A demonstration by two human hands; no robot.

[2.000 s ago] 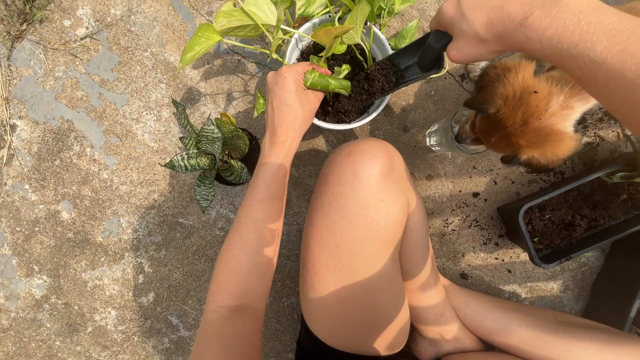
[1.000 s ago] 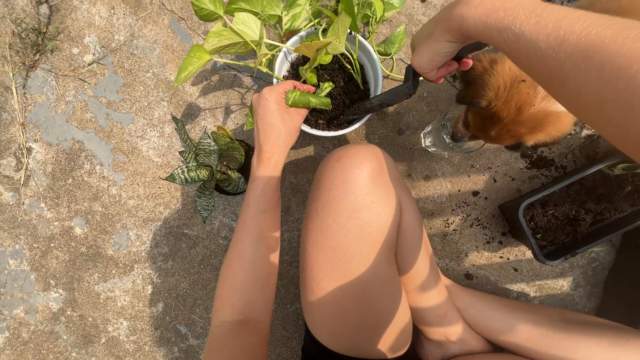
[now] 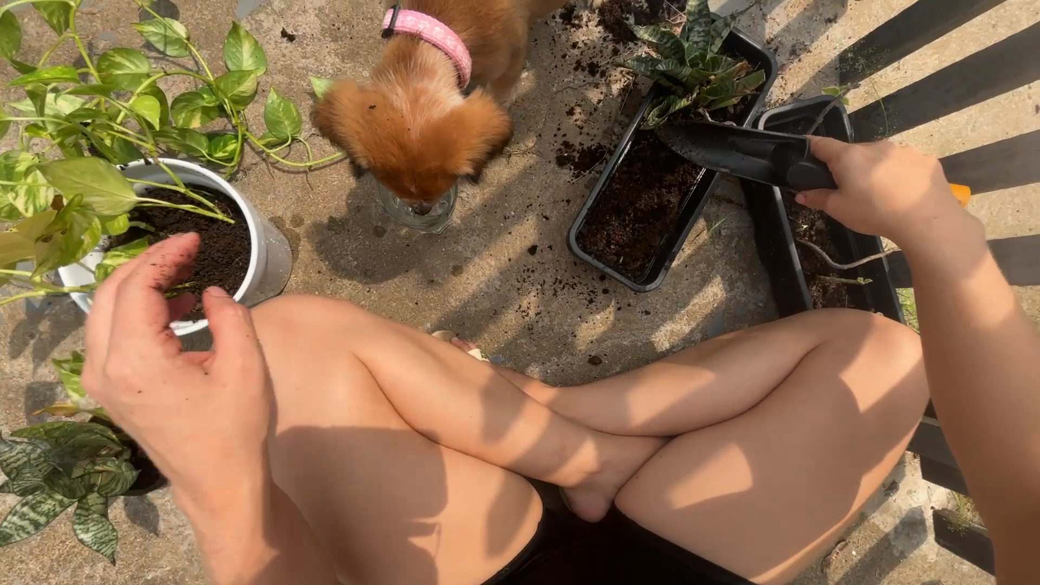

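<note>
My right hand [image 3: 890, 191] grips a black hand trowel [image 3: 731, 154], its blade over the edge of a black rectangular planter [image 3: 581, 213]. That planter holds dark soil and a snake plant [image 3: 699, 65] at its far end. My left hand [image 3: 175, 349] holds nothing; its soil-specked fingers are apart and curved, in front of a white round pot [image 3: 272, 244]. Dark soil [image 3: 215, 244] fills the pot, and a pothos with variegated leaves [image 3: 89, 183] grows from it. Part of the pot is hidden behind my left hand.
A brown dog with a pink collar [image 3: 426, 36] lowers its muzzle into a clear glass [image 3: 435, 213]. Another black planter [image 3: 768, 252] stands at the right by dark slats [image 3: 934, 77]. A small snake plant [image 3: 69, 475] is at lower left. Loose soil lies on the concrete.
My right hand has moved the trowel from the white pot to the black planter. My left hand has let go of the curled pothos leaf. The view has swung right.
</note>
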